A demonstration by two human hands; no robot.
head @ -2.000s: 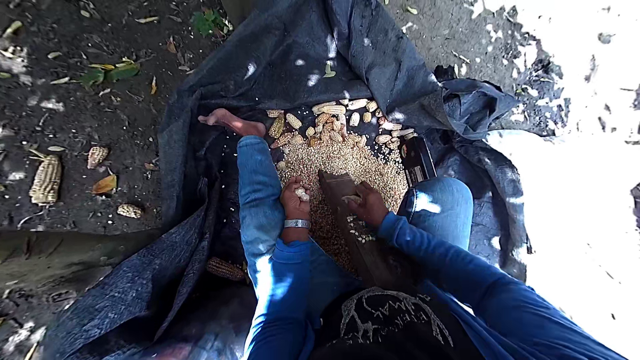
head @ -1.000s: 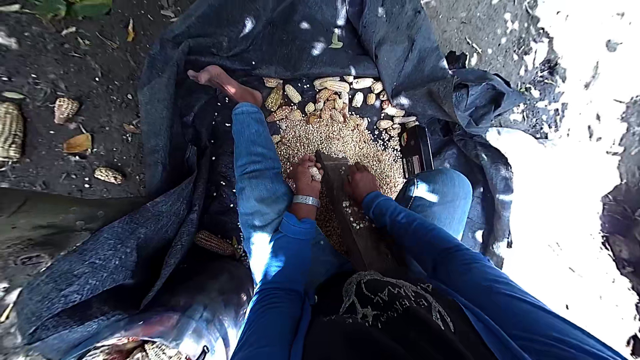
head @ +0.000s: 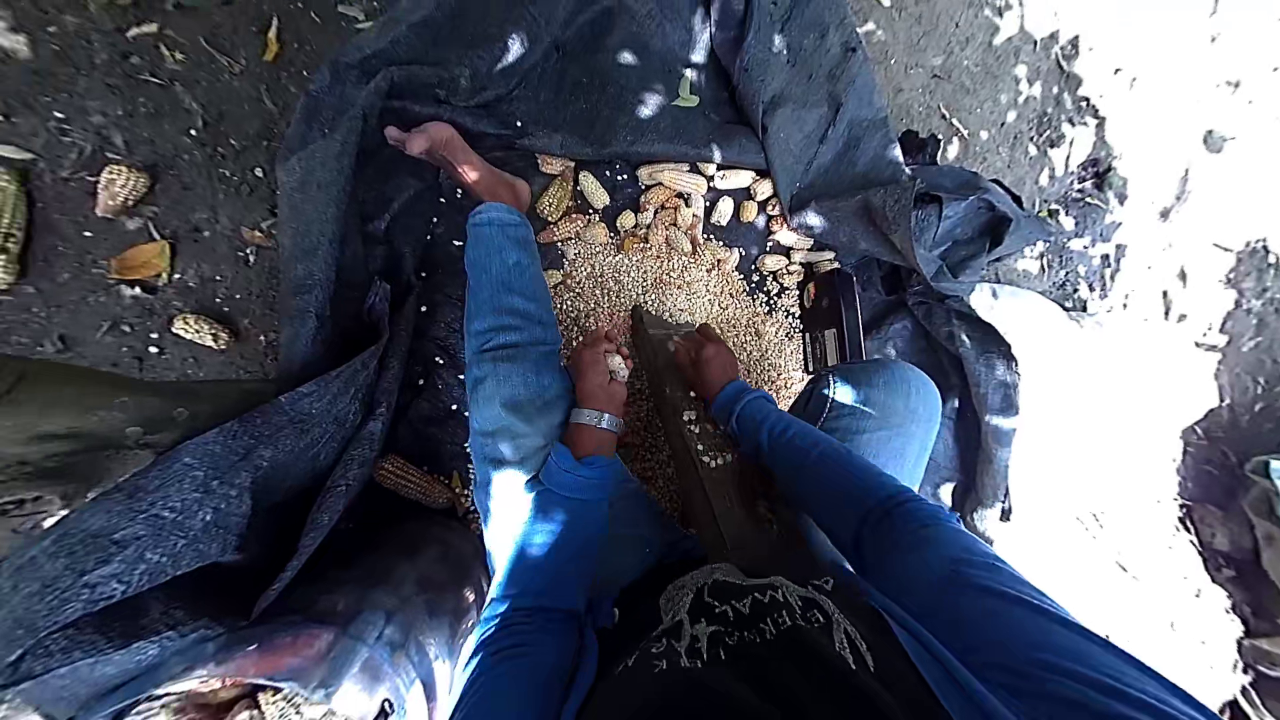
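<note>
My left hand (head: pixel 600 375), with a metal band at the wrist, is closed around a pale piece of corn cob (head: pixel 617 367) left of a dark wooden board (head: pixel 690 450). The board slopes from my lap onto a heap of loose corn kernels (head: pixel 680 285). On the board's right edge rests my right hand (head: pixel 708 362), fingers curled; whether it holds anything is hidden. Some kernels lie on the board beside my right wrist. Short corn cobs (head: pixel 680 181) lie along the far side of the heap.
A dark tarp (head: pixel 640 110) spreads under the heap and my legs, its folds raised at both sides. A black box (head: pixel 832 320) stands by my right knee. One cob (head: pixel 415 482) lies left of my left leg. An open sack (head: pixel 250 690) with cobs sits at lower left.
Both hands stay close to the board. My right hand was lower over the board two seconds ago and now is at its right edge. The view has shifted slightly.
</note>
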